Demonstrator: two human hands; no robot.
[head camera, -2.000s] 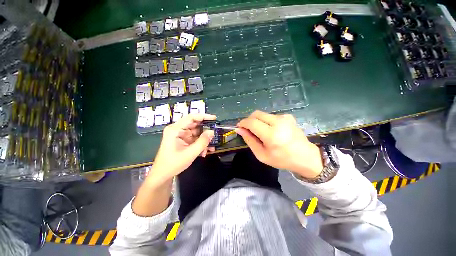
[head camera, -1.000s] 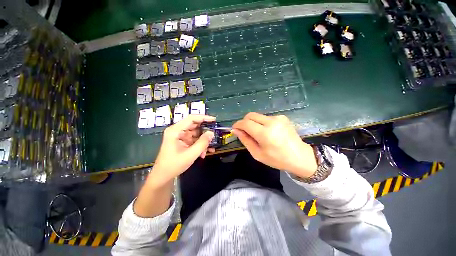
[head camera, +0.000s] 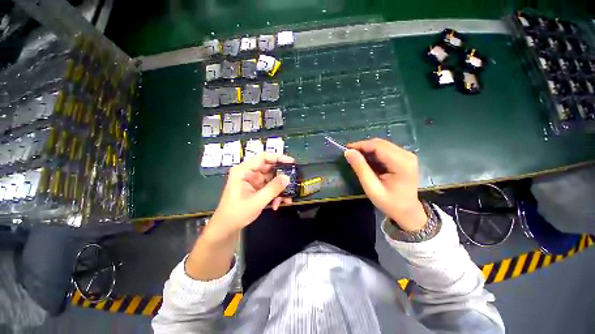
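Note:
My left hand (head camera: 253, 186) holds a black device housing (head camera: 287, 181) between thumb and fingers at the bench's front edge. A yellow tab (head camera: 311, 186) sticks out of the housing's right side. My right hand (head camera: 385, 173) holds thin silver tweezers (head camera: 336, 143), their tip pointing up and left, apart from the housing. The clear component tray (head camera: 352, 98) lies behind my hands. Its left side holds rows of silver-grey and white square batteries (head camera: 232, 123); one (head camera: 266, 64) in the second row sits tilted with a yellow edge.
Several black housings with pale centres (head camera: 445, 76) lie right of the tray. A housing tray (head camera: 566, 78) is at the far right. Tall stacked clear trays (head camera: 85, 140) stand at the far left. A pale metal strip (head camera: 176, 59) runs behind. A person's sleeve (head camera: 566, 196) shows at right.
My right hand has moved right, taking the tweezers away from the housing. The yellow tab now shows more fully. The whole view has shifted slightly, with the scene further right.

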